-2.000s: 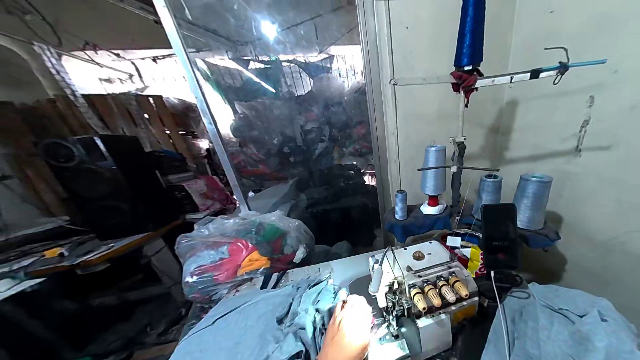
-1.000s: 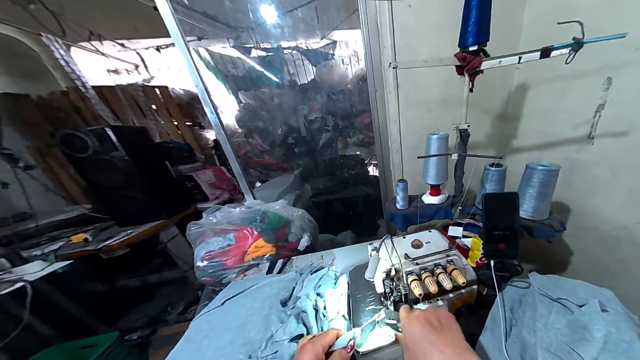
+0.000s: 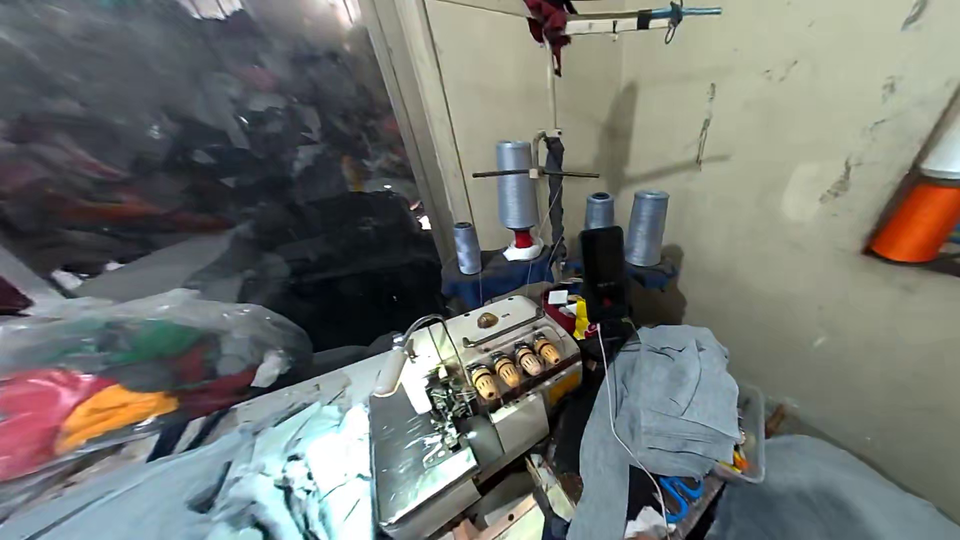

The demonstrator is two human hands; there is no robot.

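Observation:
Neither my left hand nor my right hand can be made out. An overlock sewing machine [image 3: 487, 375] with several tan tension dials stands at the centre, its metal bed plate [image 3: 409, 442] uncovered. Pale blue-grey fabric [image 3: 300, 480] lies bunched against the plate's left side. To the machine's right, grey fabric pieces [image 3: 675, 405] lie in a layered pile, with one strip hanging toward the bottom edge. Blue-handled scissors [image 3: 681, 496] lie beneath that pile's lower edge. A phone [image 3: 604, 274] stands upright behind the machine, with a white cable [image 3: 611, 405] running down from it.
Blue-grey thread cones [image 3: 516, 187] stand on a rack behind the machine. A clear plastic bag [image 3: 172, 330] of coloured cloth sits at left. A plastic container [image 3: 752, 435] is beside the grey pile, with more grey fabric [image 3: 817, 487] at lower right. An orange cone [image 3: 911, 221] is at far right.
Both hands were at the front of the machine one second ago, with fabric at the fingers; they are out of sight now. The view has swung right and closer.

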